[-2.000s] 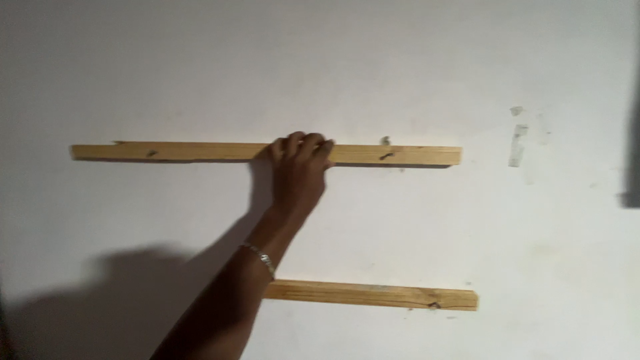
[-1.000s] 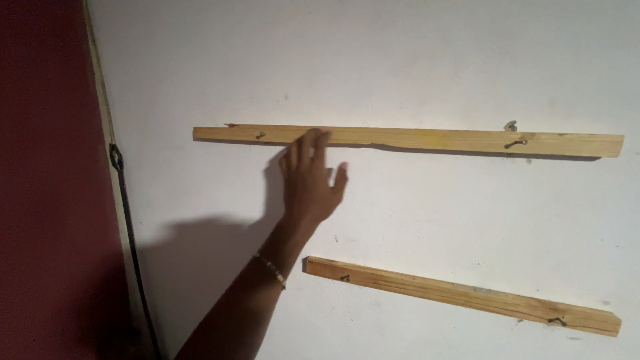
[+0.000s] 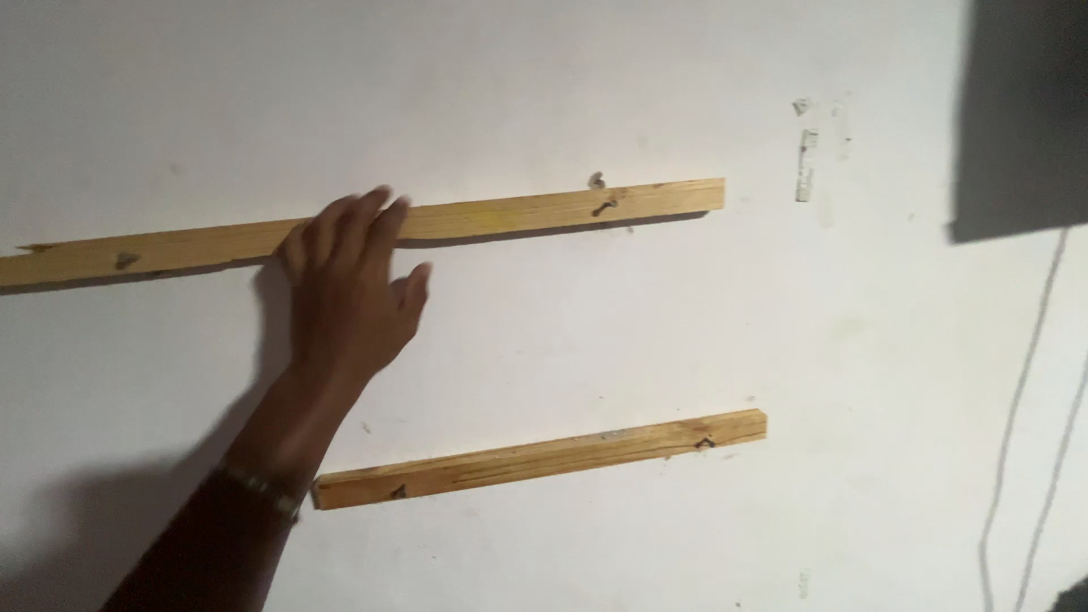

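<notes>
My left hand [image 3: 344, 280] reaches up from the lower left, a bracelet at its wrist. Its fingers lie across the upper wooden strip [image 3: 510, 217] on the wall, and the thumb stands apart below the strip, so the hand is not closed around the wood. Bent nails or hooks [image 3: 603, 208] show on this strip, whose left end runs out of view. Lower down, a shorter wooden strip [image 3: 544, 455] is fixed to the wall, with small metal pieces at both ends. My right hand is out of view.
The pale wall [image 3: 544, 340] carries marks and a peeling patch [image 3: 804, 166] right of the upper strip. A dark panel-like object [image 3: 1020, 119] fills the upper right corner. Two thin cords or lines [image 3: 1011, 442] run down beneath it. An unclear dark shape [image 3: 1075, 595] shows at the lower right corner.
The view has swung left, then back right. My left thumb, hidden two seconds ago, now stands apart from the fingers. The hand remains at the upper strip.
</notes>
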